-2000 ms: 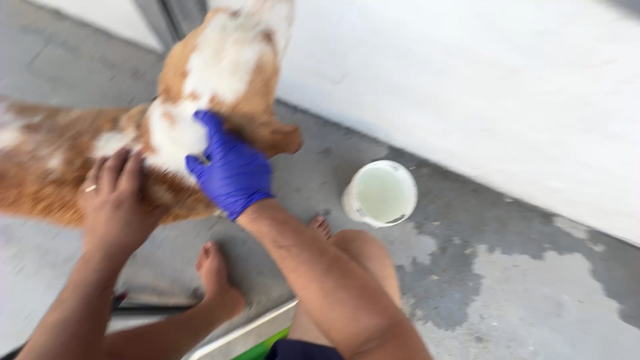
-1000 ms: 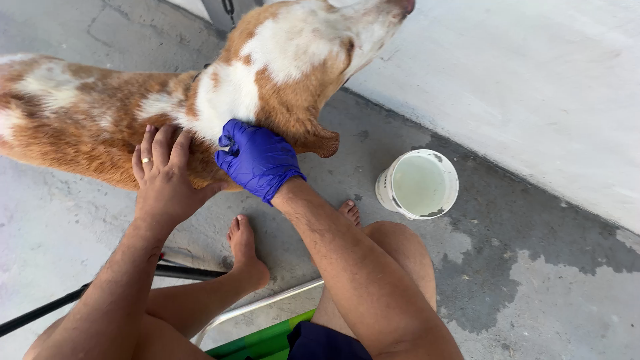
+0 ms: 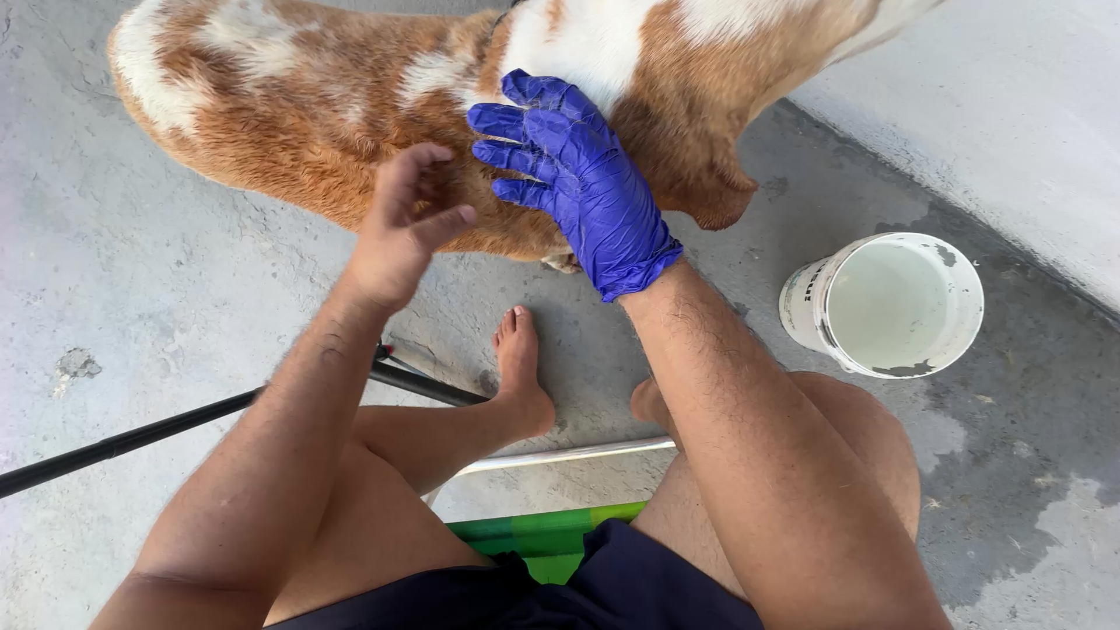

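Observation:
A brown and white dog point(image 3: 324, 114) stands on the concrete floor, with its head toward the upper right, cut off by the frame. My right hand point(image 3: 577, 175) wears a blue disposable glove with loose hairs on it. Its back faces up and its fingers are spread over the dog's neck and shoulder. Bare and slightly blurred, my left hand point(image 3: 407, 219) is beside the dog's flank with its fingers curled and apart, holding nothing. Whether its fingertips touch the coat, I cannot tell.
A white plastic bucket point(image 3: 809, 302) of cloudy liquid stands at the right, by a white wall point(image 3: 1006, 114). Wet patches mark the floor around it. A black pole point(image 3: 166, 424) lies at the lower left. Beneath me is a green seat point(image 3: 560, 534) with a white bar before it.
My left hand has come away from its flat position on the dog's side, and its fingers have curled. My gloved right hand has gone from bunched fingers to spread ones. The view is closer.

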